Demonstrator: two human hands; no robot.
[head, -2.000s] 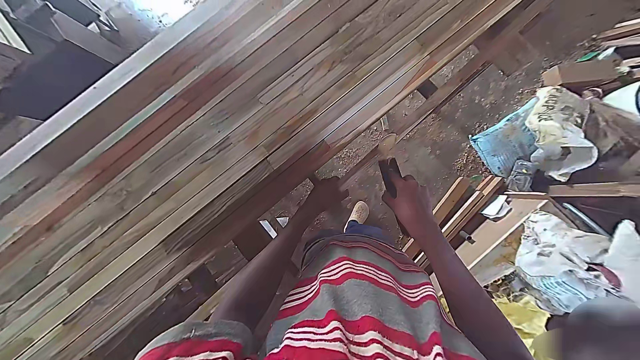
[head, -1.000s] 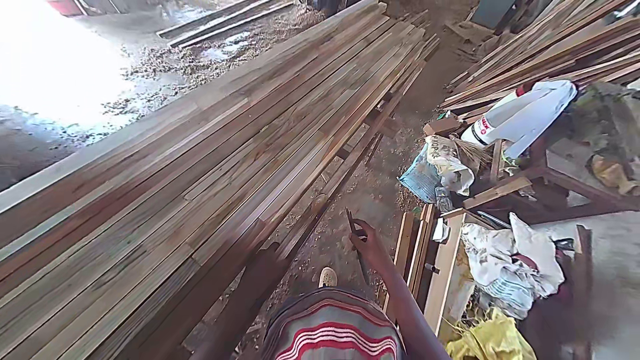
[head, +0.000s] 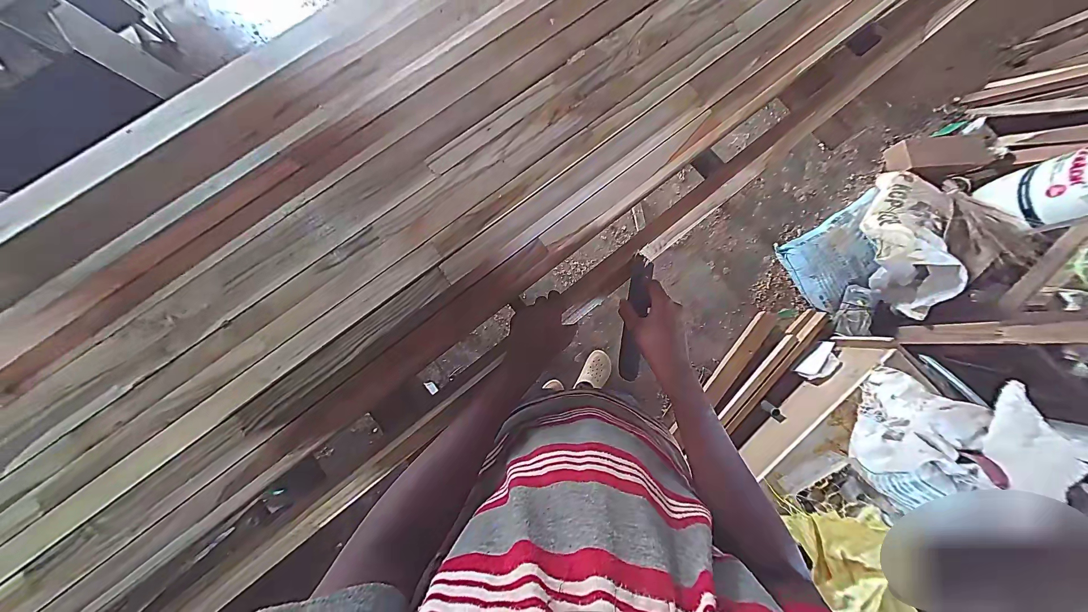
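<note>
My right hand (head: pixel 656 323) is closed around a dark, narrow tool (head: pixel 631 340), perhaps a hand tool with a long flat body; its exact kind is not clear. Its upper end is close to the outer wooden rail (head: pixel 671 223). My left hand (head: pixel 541 327) lies at the near edge of a large surface of long wooden boards (head: pixel 365 246), touching the rail or the board beside it; its fingers are dark and blurred, so its grip cannot be told. The boards run side by side from lower left to upper right.
On the right lie a blue woven sack (head: pixel 829 251), white plastic sacks (head: pixel 922 416), a yellow sack (head: pixel 841 552) and wood offcuts (head: pixel 748 365). A white printed container (head: pixel 1041 187) is at the right edge. Debris covers the floor (head: pixel 731 263) around my shoes (head: pixel 595 367).
The view has swung back down over the boards since one second ago. My right hand with the dark tool is now beside the outer rail, and my left hand shows at the near edge.
</note>
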